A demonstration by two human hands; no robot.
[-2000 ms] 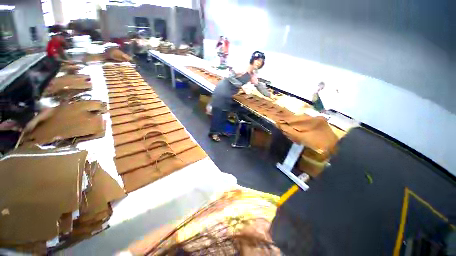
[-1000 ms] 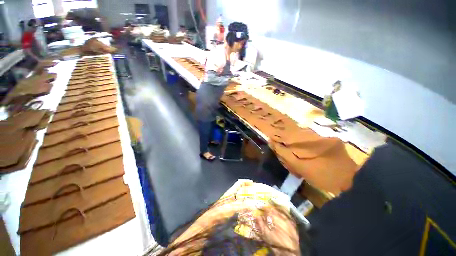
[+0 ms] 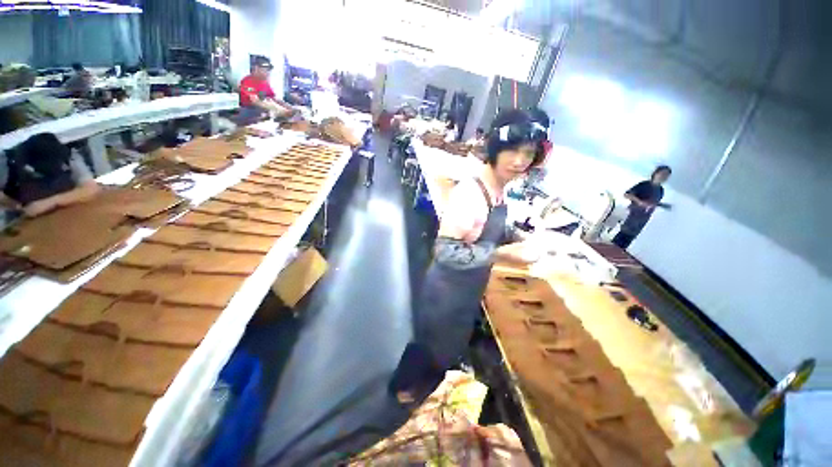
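Observation:
Neither of my hands can be made out. A standing worker point(image 3: 465, 264) in a grey apron is just ahead, between two long tables, face towards me. A dark headband with a small white patch point(image 3: 504, 133) crosses the worker's hair. Brown bag panels with handles point(image 3: 561, 351) lie in a row on the right table, beside the worker. A crumpled clear or white plastic bag point(image 3: 575, 255) lies near the worker's arm. A blurred yellow and pink patterned shape point(image 3: 447, 424) fills the bottom middle, with dark strands over it; I cannot tell what it is.
Overlapping bag panels point(image 3: 182, 274) run along the left table. Seated workers are at its far side, one in a red shirt point(image 3: 257, 88). A grey aisle point(image 3: 351, 274) runs between the tables, with an open cardboard box point(image 3: 299, 276) and blue plastic point(image 3: 235, 401) under the left one. Another person point(image 3: 643, 202) stands at the right.
My view has moved forward and turned, so the standing worker and the right table are much nearer. The worker's face has turned towards me.

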